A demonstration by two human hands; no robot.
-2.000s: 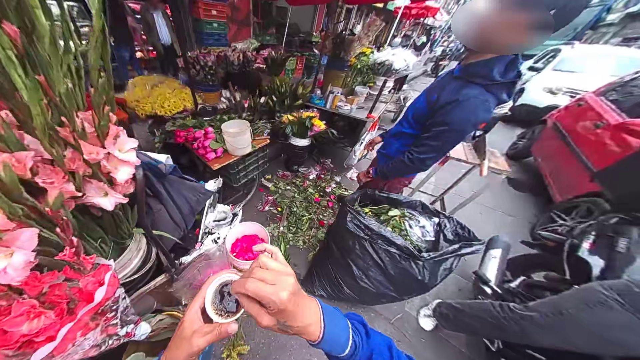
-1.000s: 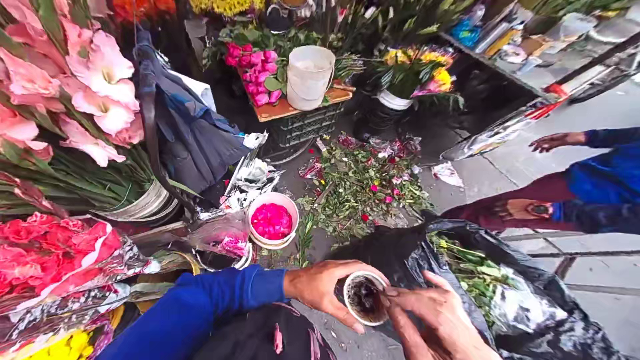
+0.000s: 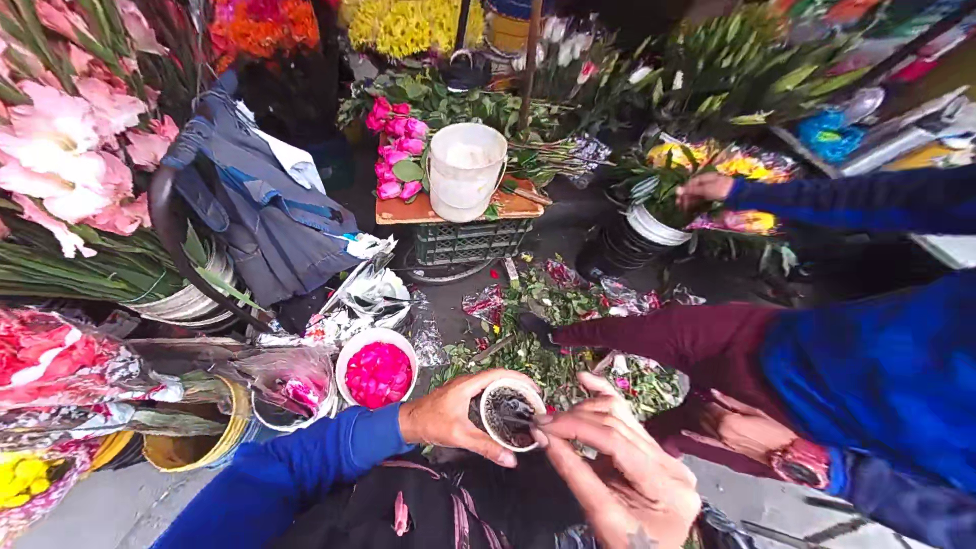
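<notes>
A small white cup with dark, grainy contents is held by my left hand, its fingers and thumb wrapped around the side. My right hand is at the cup's right rim, its thumb and forefinger pinched together over the contents; a thin dark thing seems to be between them, too small to name. To the left of the cup stands a white bucket filled with bright pink petals.
A white pail and pink roses rest on a wooden board over a green crate. Cut stems and leaves litter the ground. At right, a person in blue reaches to a bouquet bucket. Gladioli stand left.
The view has turned down and leftward since two seconds ago. The person in blue has come close on the right, with one hand now at the yellow bouquet. My left hand keeps hold of the cup.
</notes>
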